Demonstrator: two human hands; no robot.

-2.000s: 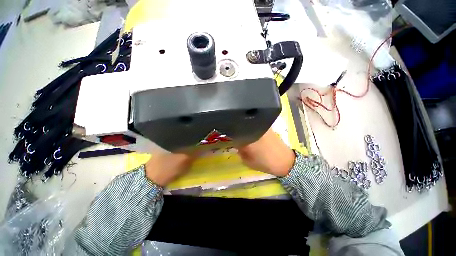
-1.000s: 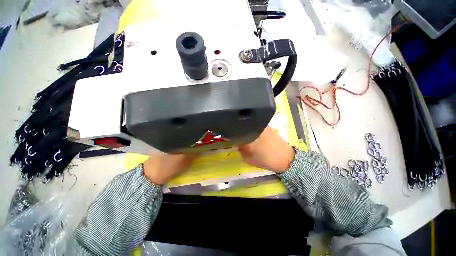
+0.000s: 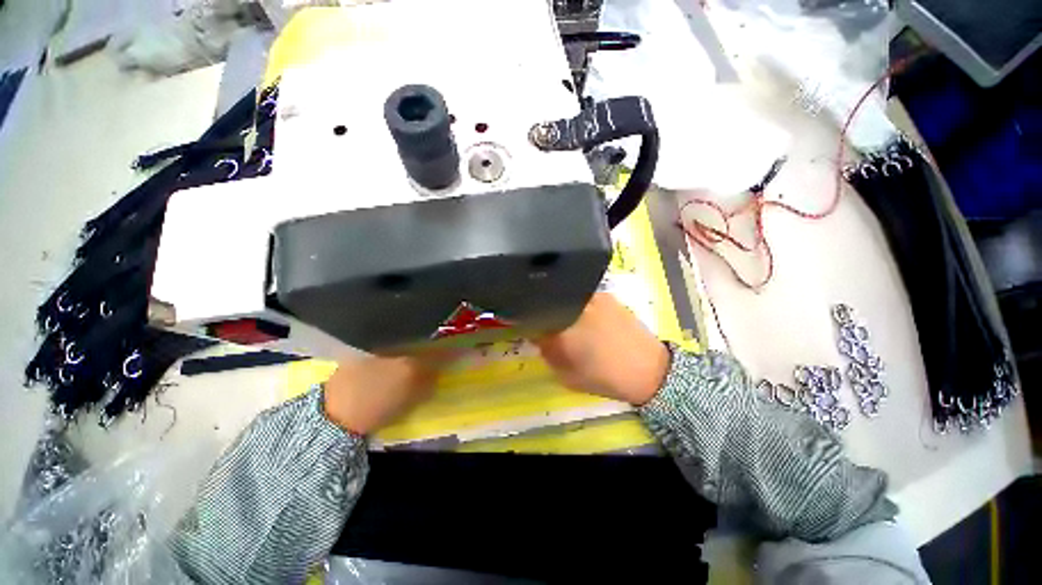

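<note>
The sewing machine head (image 3: 446, 269), white with a dark grey front cover, fills the middle of the view. My left hand (image 3: 383, 391) reaches under its left side and my right hand (image 3: 600, 352) under its right side. The fingers of both hands are hidden by the cover, so what they hold does not show. Below the head lies the work plate with yellow tape (image 3: 491, 402). A flat stack of black straps (image 3: 526, 514) lies between my sleeves, nearest my body.
Ringed black straps lie heaped at left (image 3: 114, 274). Loose D-rings (image 3: 851, 366) and a red cord (image 3: 743, 246) lie right of the head. A bundle of ringed straps (image 3: 931, 286) is far right. A plastic bag of rings (image 3: 86, 514) is at lower left.
The machine head has shifted slightly left in the view. My hands stay under it, with only small movement.
</note>
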